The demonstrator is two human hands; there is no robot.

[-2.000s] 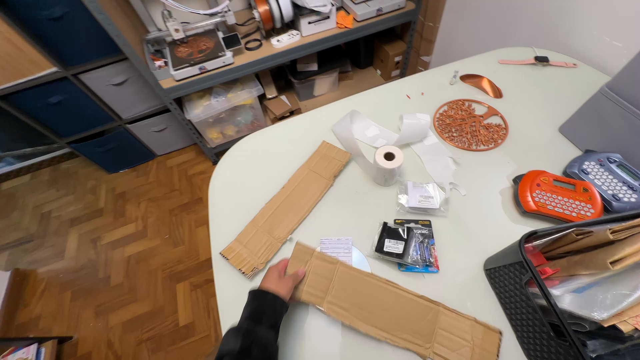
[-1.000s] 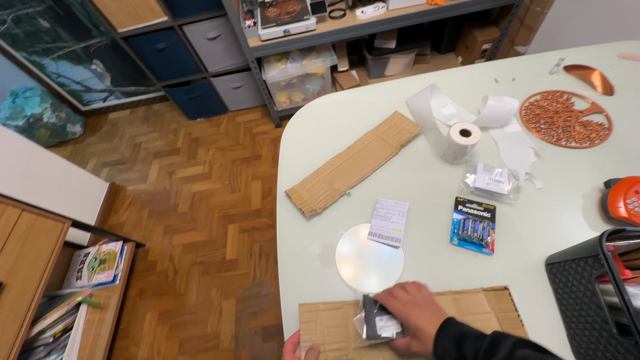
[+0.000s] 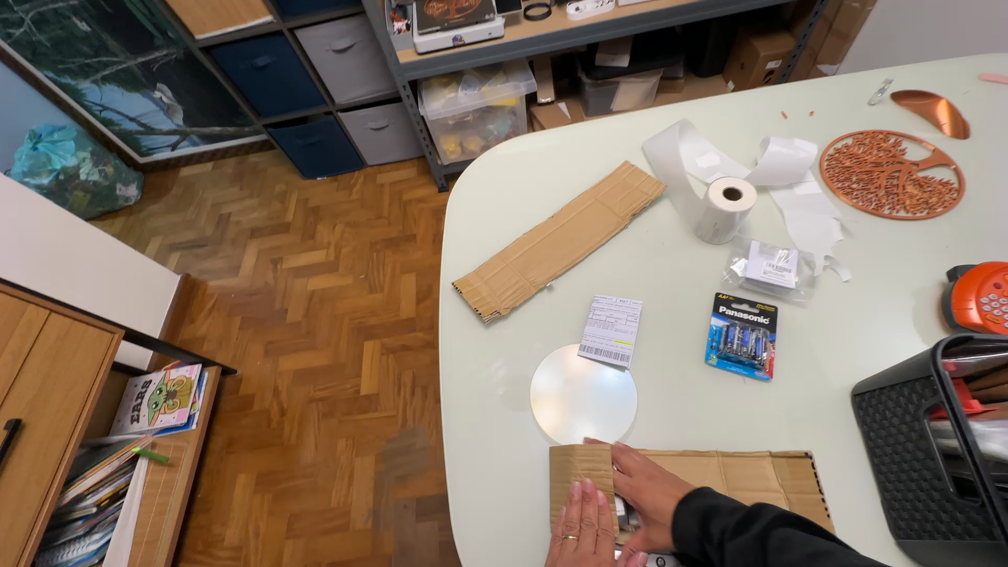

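A long cardboard strip (image 3: 724, 472) lies near the table's front edge, its left end folded over a small item that mostly hides beneath my hands. My left hand (image 3: 583, 528) presses flat on the folded flap. My right hand (image 3: 650, 496) rests against the flap's right edge, around the partly hidden item. Just beyond is a round silvery disc (image 3: 579, 398), overlapped by a printed paper slip (image 3: 610, 331). Farther right lie a blister pack of Panasonic AA batteries (image 3: 742, 339) and a clear plastic bag with a labelled item (image 3: 770, 268). A second cardboard strip (image 3: 559, 240) lies diagonally behind.
A label roll (image 3: 724, 206) stands beside loose white backing paper (image 3: 795, 205). A copper-coloured tree disc (image 3: 892, 175) lies at the back right. A black basket (image 3: 906, 465) and an orange handheld label maker (image 3: 980, 298) stand at the right. Shelving (image 3: 598, 39) runs behind the table.
The left end of the near cardboard strip has been folded over. A second ago my right hand held a small dark packet on the flat strip. My left hand has moved onto the flap.
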